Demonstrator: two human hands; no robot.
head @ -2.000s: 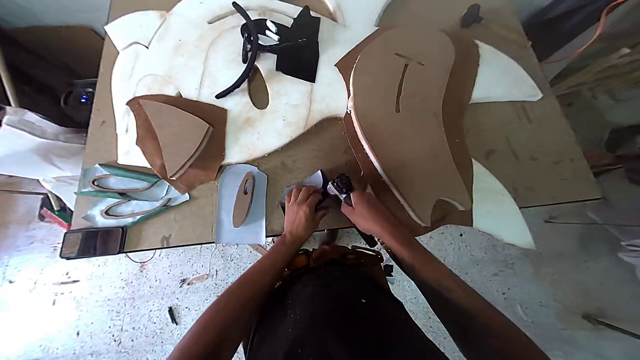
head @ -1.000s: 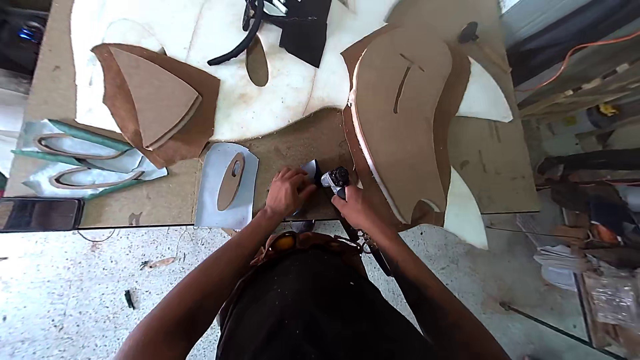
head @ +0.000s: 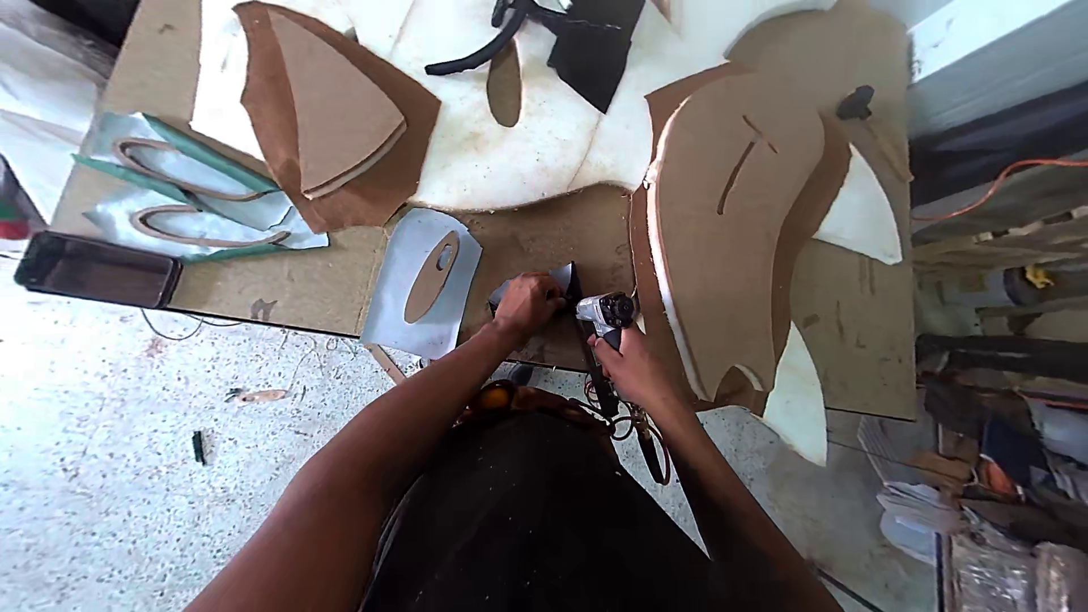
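My right hand (head: 625, 361) is closed round the handle of a black and silver power tool (head: 608, 310), apparently a pneumatic stapler, near the table's front edge. Close to its tip, my left hand (head: 529, 302) presses on a small grey-and-black piece of sheet material (head: 561, 276); whether the fingers grip it or only rest on it cannot be told. Left of my hands, a brown oval piece with a small hole (head: 432, 279) lies on a pale blue sheet (head: 395, 293). A large curved brown board shape (head: 731, 229), edged in white, lies to the right.
A brown triangular piece (head: 336, 102) rests on brown material at the upper left. Blue-green sheets with oval rings (head: 183, 221) and a smartphone (head: 98, 268) lie at the table's left. White foam-like sheet (head: 544, 153) spans the back. A hammer (head: 855, 102) lies at the upper right.
The view has shifted a little. Both hands stay at the same part of the table's front edge, the tool still in my right hand.
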